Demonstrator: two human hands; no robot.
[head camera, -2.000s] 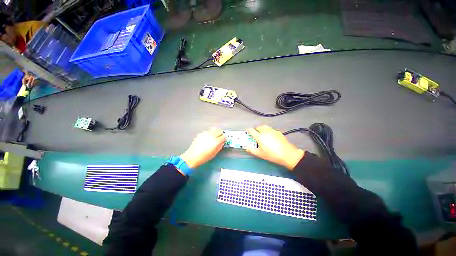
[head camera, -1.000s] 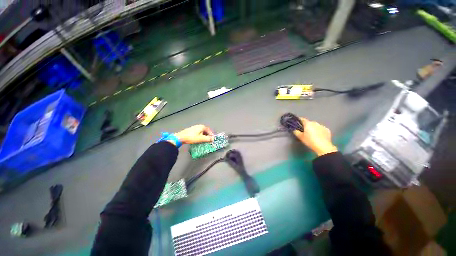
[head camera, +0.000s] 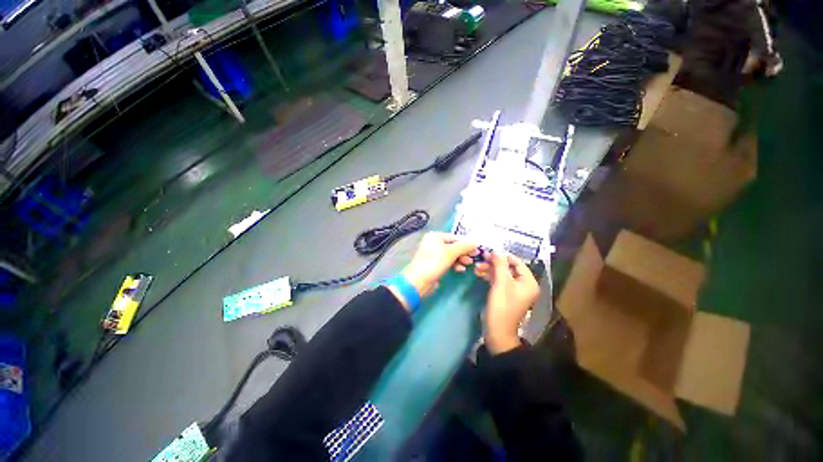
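My left hand (head camera: 437, 262) and my right hand (head camera: 510, 300) meet at the fingertips at the near end of a silver-grey benchtop machine (head camera: 511, 197). A small dark piece (head camera: 482, 255) shows between the pinched fingers; what it is cannot be told. A green-white adapter board (head camera: 259, 299) lies on the conveyor to the left, its black cable (head camera: 390, 233) coiled beyond my left hand. The dotted sheet (head camera: 354, 431) on the green ledge is partly hidden by my left sleeve.
Yellow boards lie on the belt (head camera: 359, 192) and beyond its far edge (head camera: 127, 303). Another green-white board (head camera: 185, 446) is at the bottom left. An open cardboard carton (head camera: 632, 325) stands right, below a pile of black cables (head camera: 614, 77). A blue tote (head camera: 13, 383) is cut off at left.
The view has turned right. Both hands have left the board and its cable, which lie on the belt, and have come together at the machine.
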